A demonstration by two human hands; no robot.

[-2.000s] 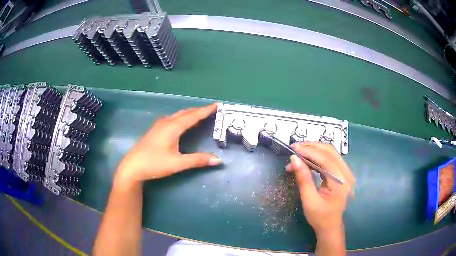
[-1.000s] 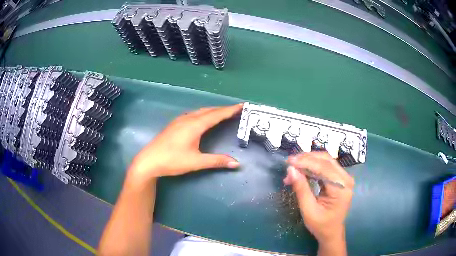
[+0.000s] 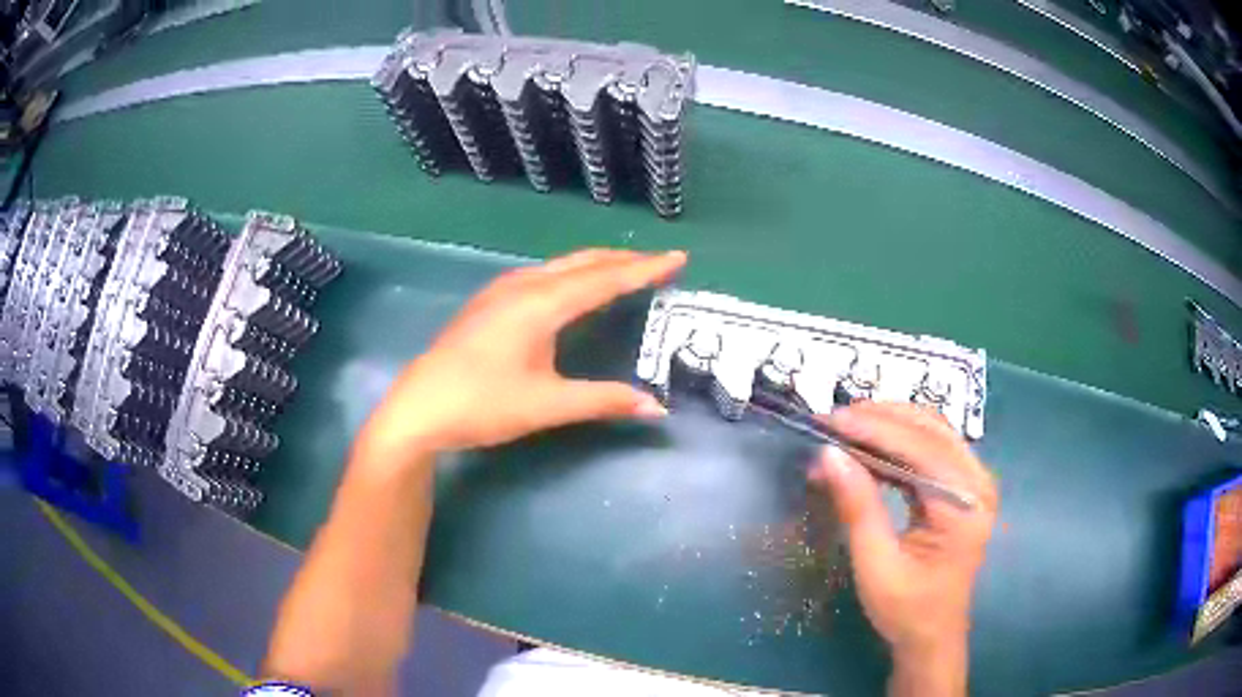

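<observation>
A working stack of notched plates (image 3: 817,343) lies on the green bench mat, its four rounded recesses facing me and thick dark edges below the top face. My right hand (image 3: 913,511) holds thin steel tweezers (image 3: 885,467) like a pen, their tips by the front edge of the stack near its left-middle recesses. My left hand (image 3: 524,361) is spread at the stack's left end, thumb and forefinger apart, holding nothing. Whether its thumb touches the stack is unclear. Tiny copper-coloured pieces (image 3: 790,572) lie scattered on the mat in front of the stack.
Ribbed waiting stacks (image 3: 225,361) stand along the left bench edge. Another stack (image 3: 545,116) stands on the green surface behind. A blue bin (image 3: 1199,558) with orange-brown contents and a tan strip (image 3: 1216,606) is at the right edge. Notched grey parts (image 3: 1212,347) lie at far right.
The tweezer tips are now visible by the left-middle recesses. My left forefinger has lifted off the stack's back left corner. The view has shifted, so the rear stack appears further right than at first.
</observation>
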